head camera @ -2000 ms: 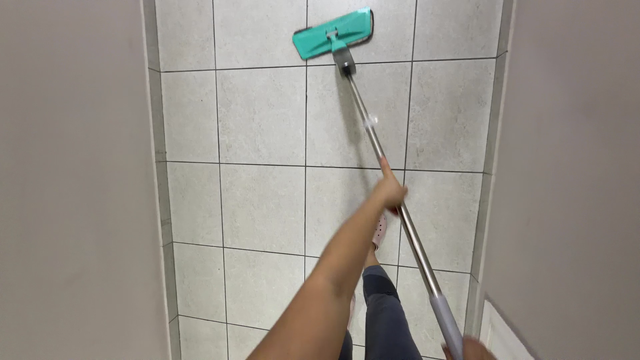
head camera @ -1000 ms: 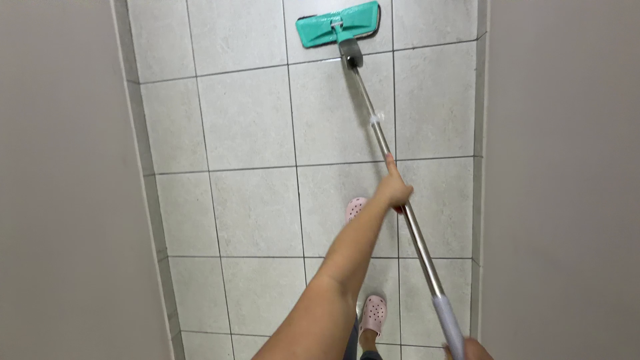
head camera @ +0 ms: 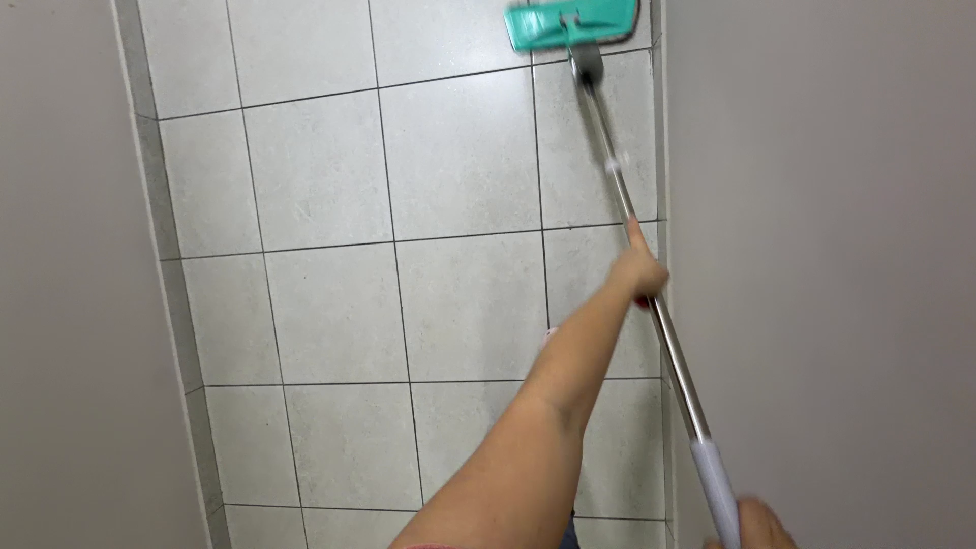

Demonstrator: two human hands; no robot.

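My left hand (head camera: 640,273) is closed around the metal pole (head camera: 681,366) of a flat mop, one finger lying along the pole. At the bottom right edge my right hand (head camera: 759,526), partly cut off by the frame, holds the pole's pale grip sleeve (head camera: 715,488). The green mop head (head camera: 572,23) lies on the tiled floor at the top, close to the right wall, joined to the pole by a grey swivel joint (head camera: 585,62). The cloth beneath the head is mostly hidden.
Grey floor tiles (head camera: 328,313) with dark joints run between a left wall (head camera: 61,305) and a right wall (head camera: 823,229). Tile skirting (head camera: 169,274) lines the left wall's foot. My forearm mostly hides a pink shoe (head camera: 549,335).
The mop head has moved toward the right wall, with both hands still on the pole. The view has shifted.
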